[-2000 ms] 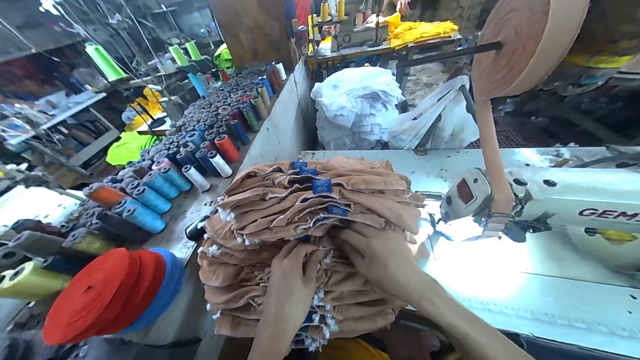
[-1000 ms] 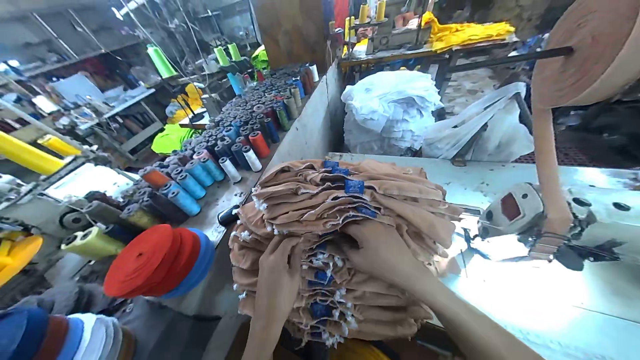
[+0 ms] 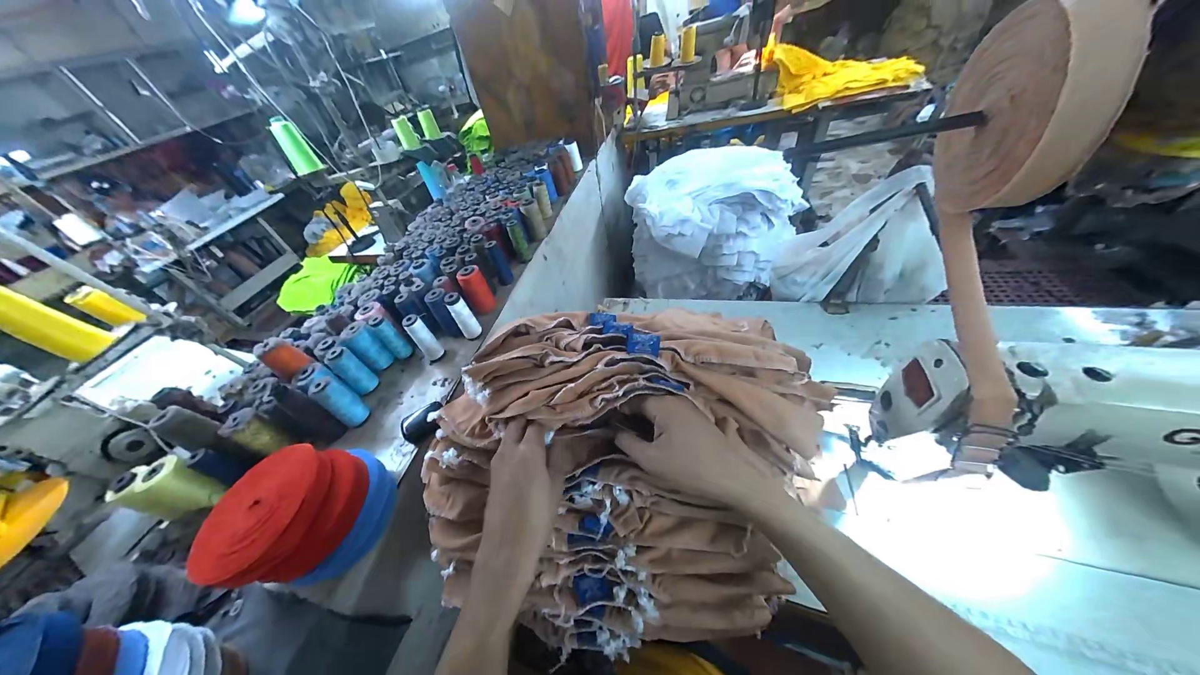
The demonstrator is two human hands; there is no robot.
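A thick stack of tan fabric pieces with frayed white edges and blue labels stands in front of me, beside a sewing machine. My left hand is at the stack's left middle, its fingertips pressed into the folds. My right hand reaches under the upper layers near the centre, with some fingertips hidden in the cloth. Both hands grip fabric between the upper and lower parts of the stack. A roll of tan fabric strip hangs above the machine, its strip running down to the machine's head.
Many thread cones line the ledge at left, by red tape rolls and a blue one. A low metal partition borders the ledge. White cloth bundles lie behind the machine table. Another sewing station with yellow cloth stands farther back.
The view has shifted left. Both hands have stayed at the middle of the stack, and more blue labels show in its lower layers than two seconds ago.
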